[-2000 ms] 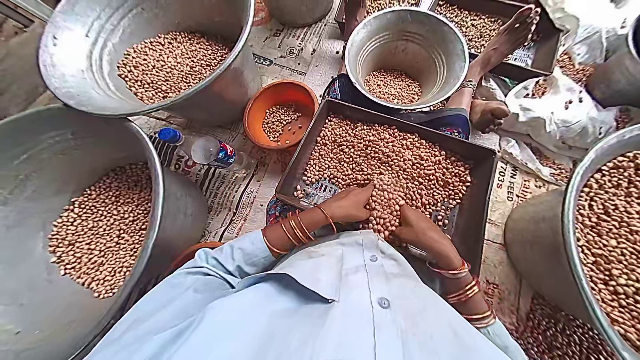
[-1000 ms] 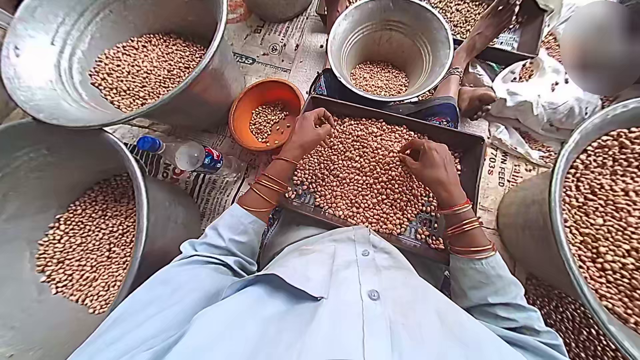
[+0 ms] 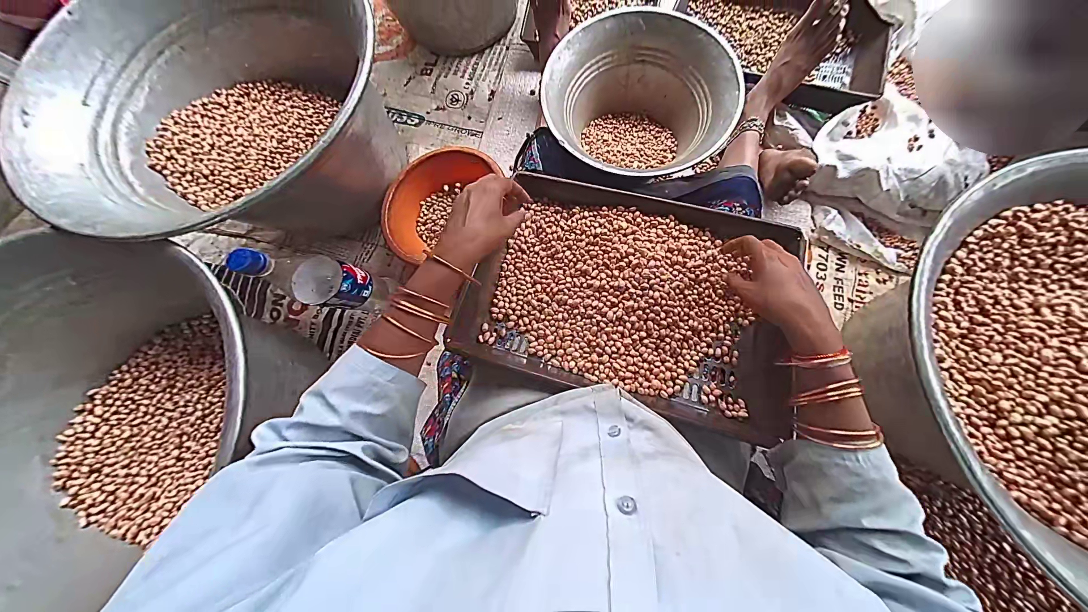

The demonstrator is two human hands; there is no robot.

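Note:
A dark slotted tray (image 3: 769, 374) rests across my lap, holding a broad layer of brown nuts or seeds (image 3: 612, 289). My left hand (image 3: 489, 217) is over the tray's upper left corner, beside an orange bowl (image 3: 399, 200) with some lighter pieces inside. Its fingers are bent, and whether they pinch anything is hidden. Over the right part of the layer is my right hand (image 3: 765, 276), its fingers curled down near the pieces; what is between them cannot be made out.
Large metal tubs with similar pieces stand at upper left (image 3: 361, 93), lower left (image 3: 234, 365) and right (image 3: 922, 331). A metal bucket (image 3: 722, 51) stands beyond the tray, near another person's foot (image 3: 786, 174). A plastic bottle (image 3: 353, 285) lies on printed sacking (image 3: 442, 98).
Two seconds ago both hands were together at the tray's near edge, cupping a heap of the pieces. They have since parted to opposite sides, and the pieces lie spread out.

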